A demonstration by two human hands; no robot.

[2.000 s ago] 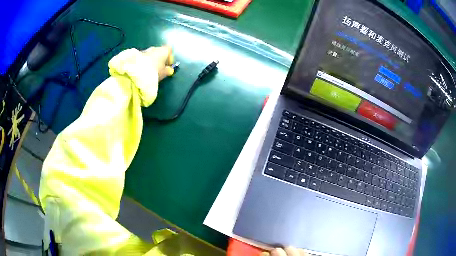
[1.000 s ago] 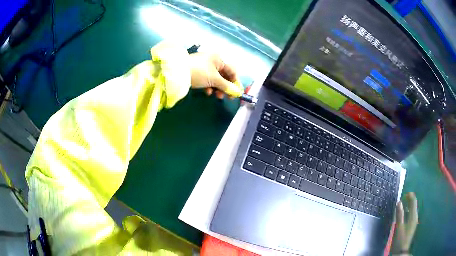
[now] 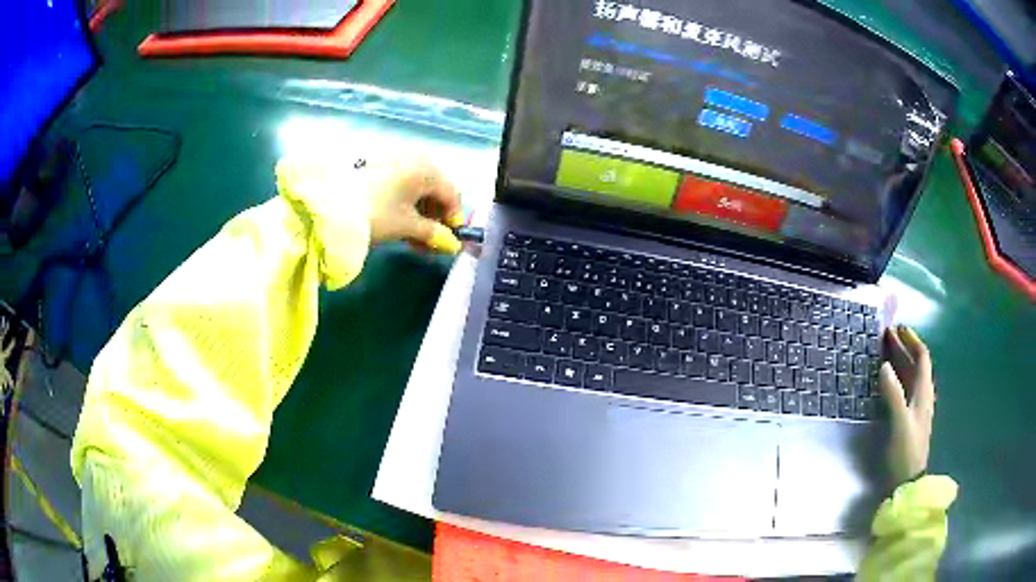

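Note:
An open grey laptop (image 3: 591, 455) with black keys lies on a white sheet (image 3: 411, 443) over an orange-red pad (image 3: 534, 557). Its screen (image 3: 727, 125) shows a dark page with green and red buttons. My left hand (image 3: 423, 213), with yellow fingertip covers, pinches a small dark plug (image 3: 469, 234) at the laptop's left side near the hinge. How far the plug is in cannot be seen. My right hand (image 3: 905, 398) lies against the laptop's right edge with nothing visible in it.
Black leads (image 3: 85, 188) lie on the green surface (image 3: 352, 387) at the left. A blue monitor (image 3: 46, 80) stands at the far left. Another orange-red pad (image 3: 267, 43) with a laptop is at the top left; another laptop (image 3: 1011, 171) on a pad is at the right.
My left hand has moved from the green surface to the laptop's left side and stays there with the plug. My right hand has moved from the front edge up the right edge. The view has shifted.

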